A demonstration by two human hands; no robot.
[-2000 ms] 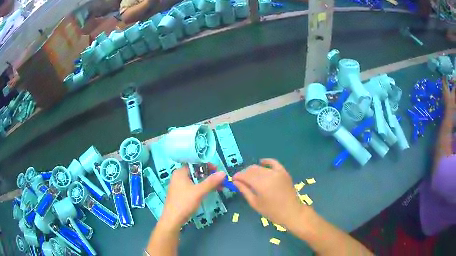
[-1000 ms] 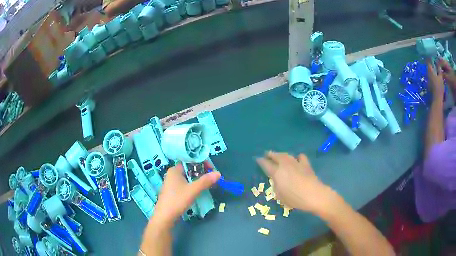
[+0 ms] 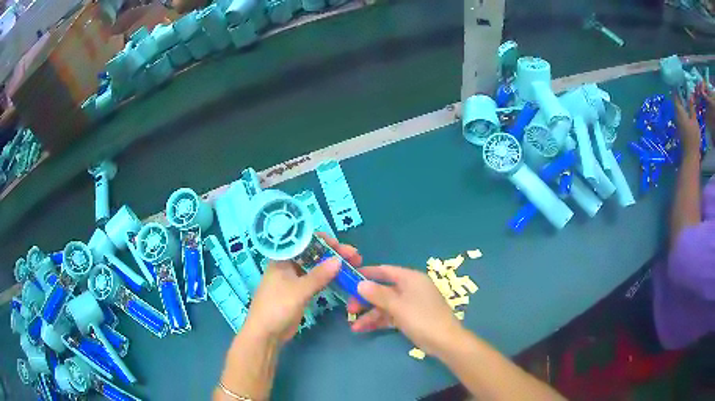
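Note:
A turquoise fan body [image 3: 281, 225] is held in front of me, its round grille head up and to the left. A blue battery [image 3: 349, 280] lies in its open handle, with a small circuit board [image 3: 315, 252] between head and battery. My left hand [image 3: 294, 291] grips the handle just below the head, its thumb on the battery's upper end. My right hand [image 3: 396, 301] holds the handle's lower end, thumb on the battery. Pale-yellow foam pads [image 3: 448, 280] are heaped right of my right hand.
Handle covers [image 3: 339, 194] lie behind and beside the held fan. Open fans [image 3: 171, 294] are piled left. More fan bodies [image 3: 541, 200] are piled right, below a metal post [image 3: 481, 55]. A closed fan [image 3: 102, 192] is on the conveyor [image 3: 259, 106]. Another worker's arm [image 3: 687, 164] is far right by loose batteries [image 3: 657, 125].
My right hand has come back from the foam pads to the handle. The fan has turned and the battery, which hung out sideways, now lies in the handle. The closed fan has moved left.

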